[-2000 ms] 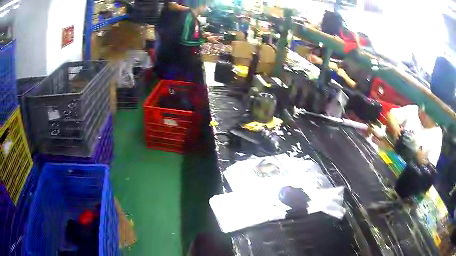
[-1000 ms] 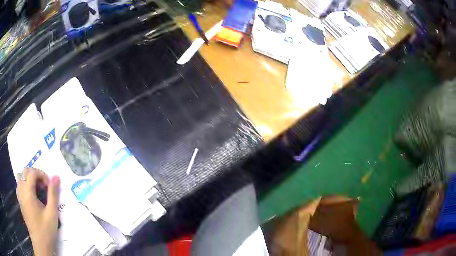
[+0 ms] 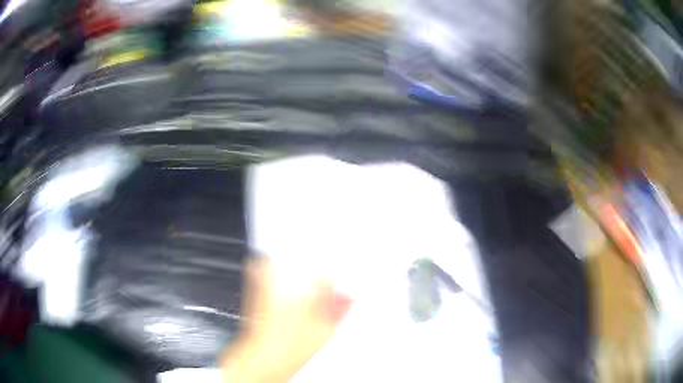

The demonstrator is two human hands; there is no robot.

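The frame is heavily blurred. A flat white printed carton (image 3: 374,224), overexposed, lies on the black bench sheeting (image 3: 172,232) in the middle, with a dark product picture on its right part. My left hand (image 3: 288,329) is at the carton's lower left, fingers at its left edge and thumb over its face, and appears to grip it. How the fingertips meet the card is blurred. My right hand is not in view.
White cartons or card (image 3: 64,247) lie at the left. A whitish carton with a blue mark (image 3: 464,45) stands at the top. The brown tabletop (image 3: 618,322) is at the right, with a blurred orange-and-blue object (image 3: 623,232) and white card.
The view has swung from the brown tabletop to the black bench. My left hand and the carton now show near the middle instead of far left. The picture is more blurred.
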